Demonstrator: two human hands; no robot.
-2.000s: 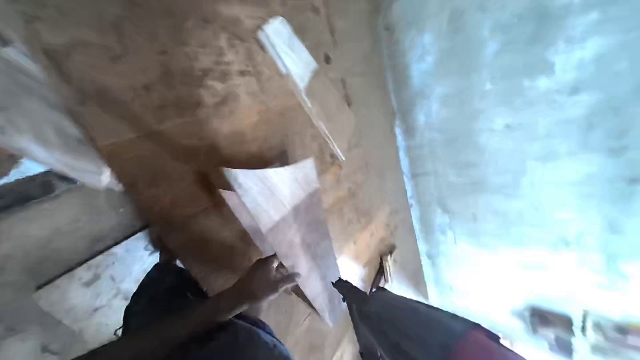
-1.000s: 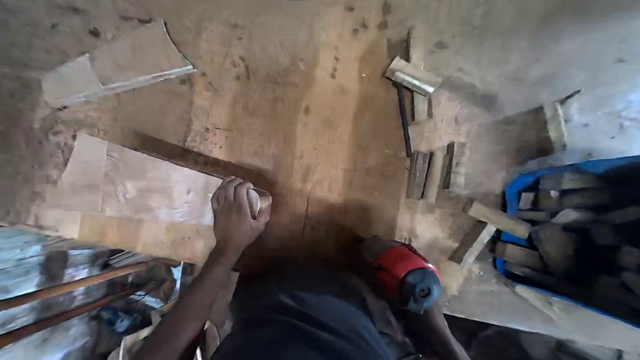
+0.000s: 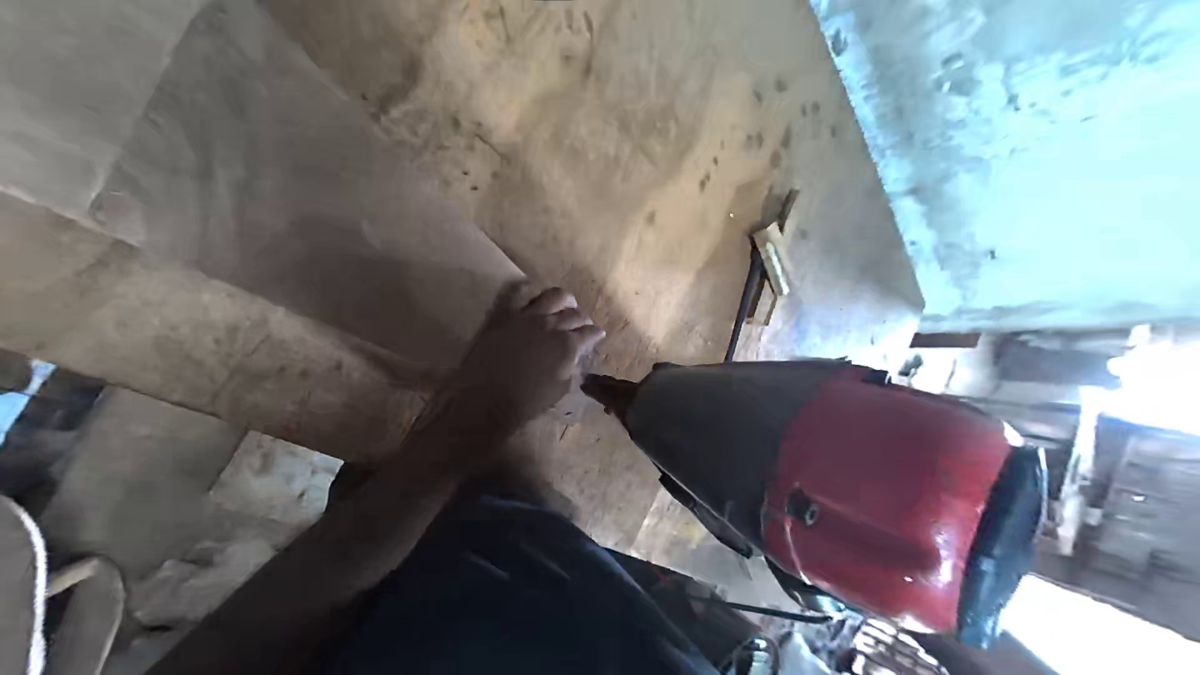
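Observation:
My left hand [image 3: 544,352] grips the narrow end of a long, pale, tapering wooden panel [image 3: 328,225], its fingers curled over the end. The panel reaches from there to the upper left over the wooden worktop [image 3: 656,178]. Just right of my left fingers is the narrow dark nose of a red-and-black handheld power tool [image 3: 844,487], which seems to be a nail gun. A small gap shows between nose and fingertips. The tool's body extends to the lower right. My right hand cannot be made out; the tool's handle is hidden too.
Small wood offcuts [image 3: 772,260] and a thin dark bar [image 3: 745,305] lie on the worktop beyond the tool. A pale bluish wall or floor surface [image 3: 1050,141] borders the worktop at upper right. Boards [image 3: 141,469] show below the near edge at left.
The tool, beside my body at the right one second ago, is now close to my left hand. My left hand stays on the panel's end. The view has swung and tilted strongly.

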